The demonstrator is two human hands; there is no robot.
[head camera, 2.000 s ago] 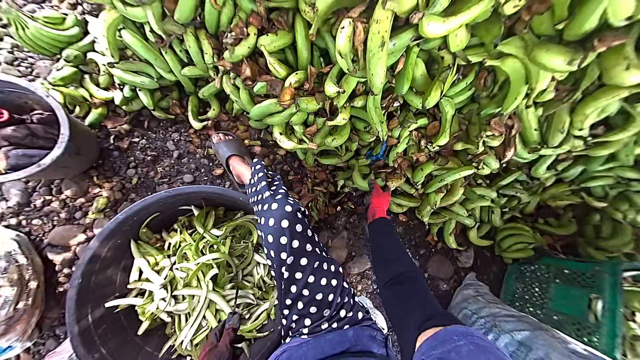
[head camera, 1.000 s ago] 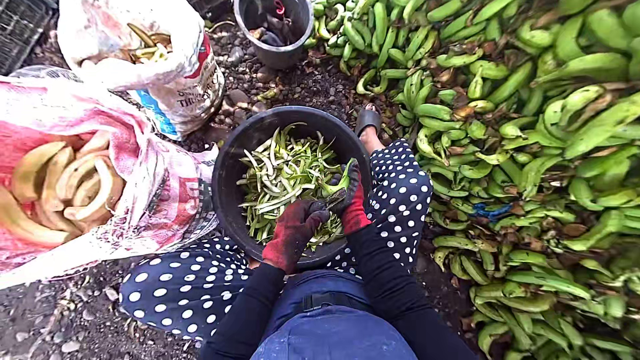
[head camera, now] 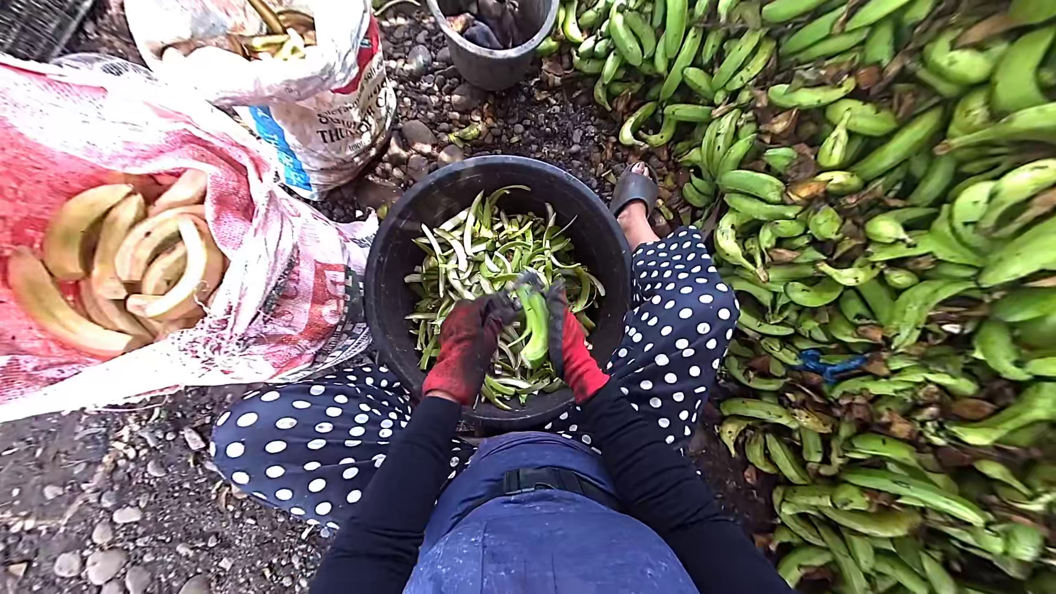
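Both my hands wear red gloves with dark, stained fingers and meet over a black round tub (head camera: 388,247) between my legs. A green banana or plantain (head camera: 535,326) stands roughly upright between them. My right hand (head camera: 573,342) holds it along its right side. The fingers of my left hand (head camera: 470,342) are bent near its upper left side; blur hides whether they grip a tool. Green peel strips (head camera: 470,256) fill the bottom of the tub below.
Left, a pink and white woven sack (head camera: 289,313) holds peeled bananas (head camera: 115,256). Behind it stands a white sack (head camera: 330,124) with more. A grey bucket (head camera: 495,62) is at the top. Green bananas (head camera: 907,289) are heaped on the right, with blue twine (head camera: 829,365) among them.
My right hand was down at the heap two seconds ago; it is now over the tub with a green banana. The view has swung left since then.
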